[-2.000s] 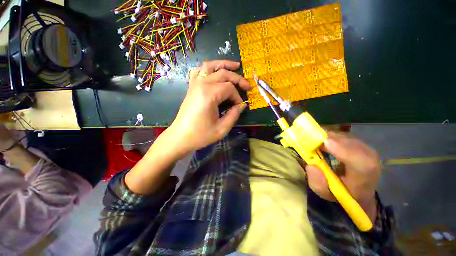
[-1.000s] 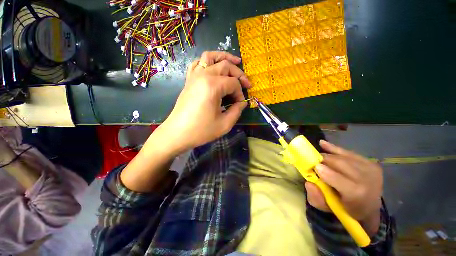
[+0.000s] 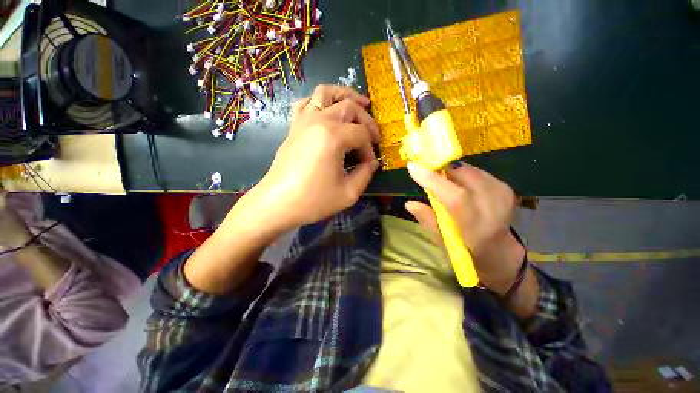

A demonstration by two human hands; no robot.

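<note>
The amber circuit board panel (image 3: pixel 491 84) lies on the dark green bench in front of me. My left hand (image 3: pixel 326 153) is at the panel's lower left corner, thumb and fingertips pinched on a thin yellow lead (image 3: pixel 381 160), mostly hidden by the fingers. My right hand (image 3: pixel 472 207) holds the yellow soldering iron (image 3: pixel 436 142) by its handle. The iron lies across the left part of the panel in the view, its silver tip pointing past the panel's upper left edge. Whether the tip touches anything cannot be told.
A pile of loose leads (image 3: pixel 249 57) lies left of the panel. A black fume fan (image 3: pixel 88 69) stands at the far left, with a beige board (image 3: pixel 80 165) below it. A small white piece (image 3: pixel 216 179) lies near the bench edge. Another person's sleeve (image 3: pixel 65 307) is at lower left.
The iron has moved from the panel's lower left corner up and away, its tip now beyond the upper edge. My right hand has moved up and left. My left hand stays at the corner.
</note>
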